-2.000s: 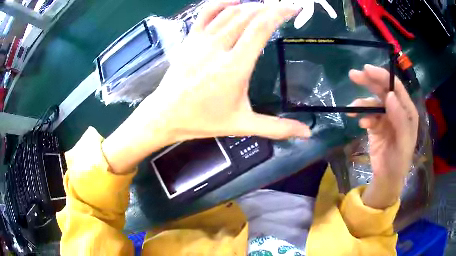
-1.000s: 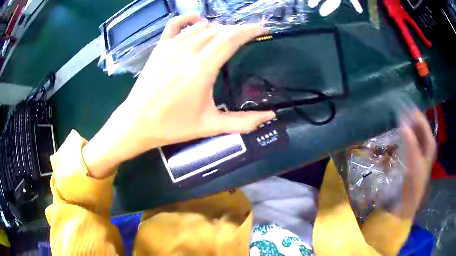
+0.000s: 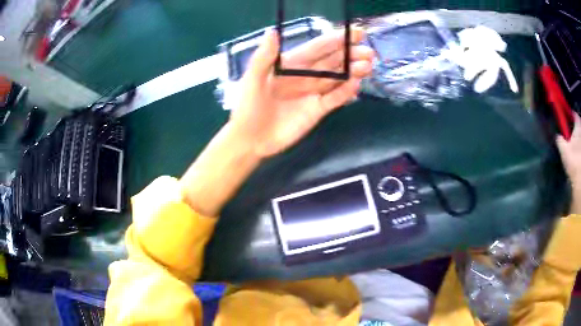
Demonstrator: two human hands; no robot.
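Note:
A clear screen lens with a black border stands on end, held up by my left hand, its top cut off by the upper edge. The video speaker unit lies flat on the mat below, its white-bordered screen at the left, dial and small buttons at the right. My right hand is at the far right edge, cut off, by the red handle of the air blow gun. Whether it grips the handle is unclear.
Lens stacks in clear wrapping lie at the back, beside a white glove-like cloth. Black waiting units stand at the left, a blue crate lower left. A black wrist strap loops right of the unit. Film waste is lower right.
The lens has gone from lying across to standing upright and moved up in my left hand. My right hand has moved to the far right edge. The view has shifted, exposing the whole unit.

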